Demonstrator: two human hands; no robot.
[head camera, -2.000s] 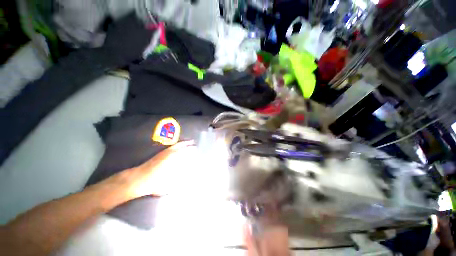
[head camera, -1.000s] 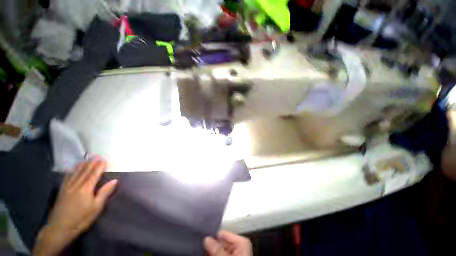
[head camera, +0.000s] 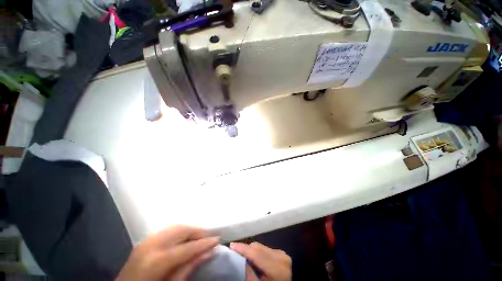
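My left hand (head camera: 168, 253) and my right hand (head camera: 268, 260) are close together at the front edge of the table, at the bottom of the picture. Both hold a small pale grey fabric piece (head camera: 221, 265) between them, partly hidden by the fingers and cut off by the frame edge. The cream sewing machine (head camera: 286, 52) stands behind, with blue "JACK" lettering. Glare hides the needle area. A dark grey fabric panel (head camera: 63, 211) with a white edge lies at the left, hanging towards the front.
The white table (head camera: 308, 192) bears the machine. Dark snips with a purple part (head camera: 192, 21) rest on the machine head. A handwritten paper label (head camera: 337, 63) is on the arm. A long dark strip (head camera: 69, 90) lies at the left. A control panel (head camera: 445, 151) is at the right.
Both hands have left the dark panel spread before the needle and come together at the front edge on a pale piece. The view has shifted, showing the machine larger.
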